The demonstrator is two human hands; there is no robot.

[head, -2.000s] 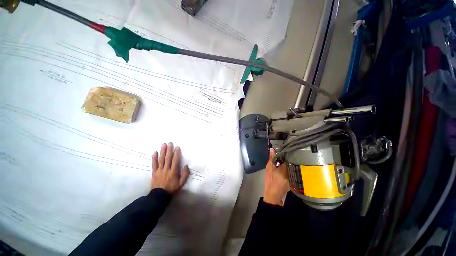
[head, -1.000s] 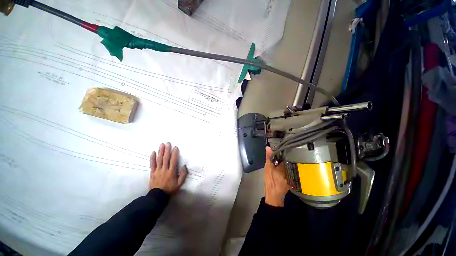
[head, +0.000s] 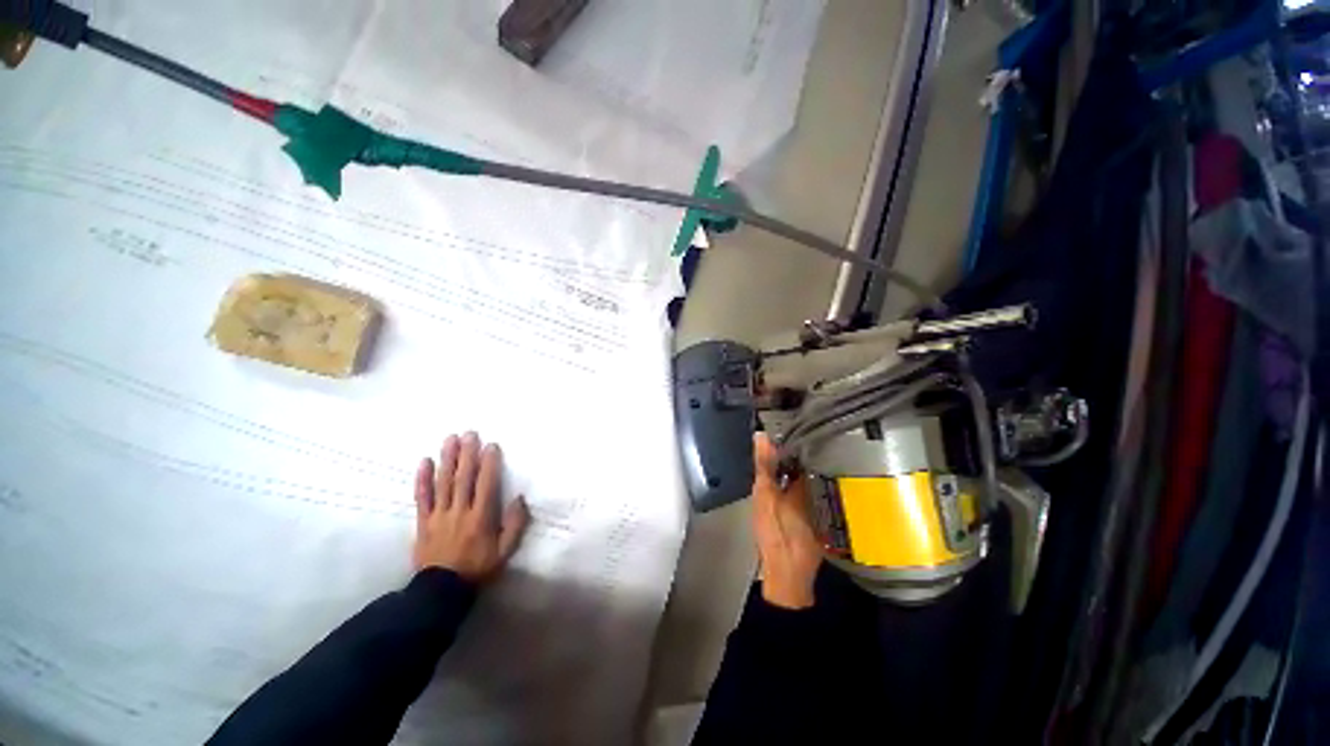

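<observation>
The straight-knife cutting machine (head: 893, 522), grey with a yellow band, lies tilted past the table's edge. Its dark base plate (head: 713, 426) is at the edge of the white marker paper (head: 306, 452). My right hand (head: 785, 532) is on the machine between base plate and motor; some fingers are hidden. My left hand (head: 464, 513) lies flat on the paper, fingers apart, holding nothing. The power cord (head: 576, 181), with a ragged green wrap (head: 328, 149), runs across the paper towards the machine.
A yellow-tan block weight (head: 296, 324) lies on the paper left of centre. A dark metal weight (head: 540, 26) is at the top. A green clamp (head: 706, 204) is at the paper's edge by the cord. Hanging cloth (head: 1208, 335) fills the right side.
The whole view has shifted slightly, with the machine, paper and weights appearing further left. Both hands stay in about the same places on the paper and the machine.
</observation>
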